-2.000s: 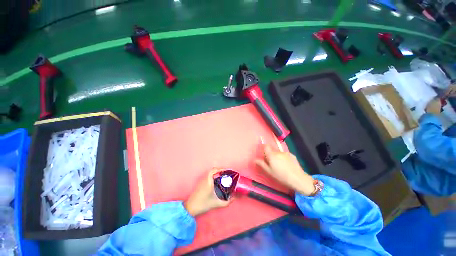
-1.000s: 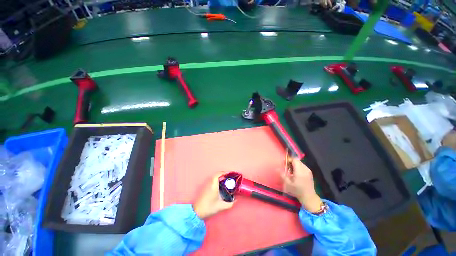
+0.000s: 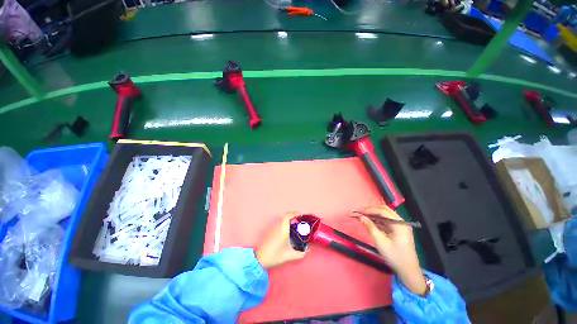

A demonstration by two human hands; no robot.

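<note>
A red-and-black handle unit [image 3: 345, 243] lies slanted over the red-orange mat [image 3: 278, 190], its black head at the left with a white disc showing in the opening. My left hand [image 3: 278, 243] grips the head from the left. My right hand [image 3: 393, 243] is above the handle's right part and holds thin tweezers [image 3: 395, 221], one end toward the mat, the other pointing right over the black foam tray. The handle's far end is partly hidden by my right hand and sleeve.
The black foam-lined box [image 3: 81, 243] of white strips and blue bin [image 3: 71, 278] are left. Another handle unit [image 3: 378, 169] lies at the mat's upper right, beside the foam tray [image 3: 436, 190]. Several units lie on the green conveyor [image 3: 304, 104]. A cardboard box [image 3: 557, 205] is right.
My right hand has taken hold of the tweezers and brought them back over the handle. My left hand still holds the head. The camera view has shifted, moving the surroundings in the picture.
</note>
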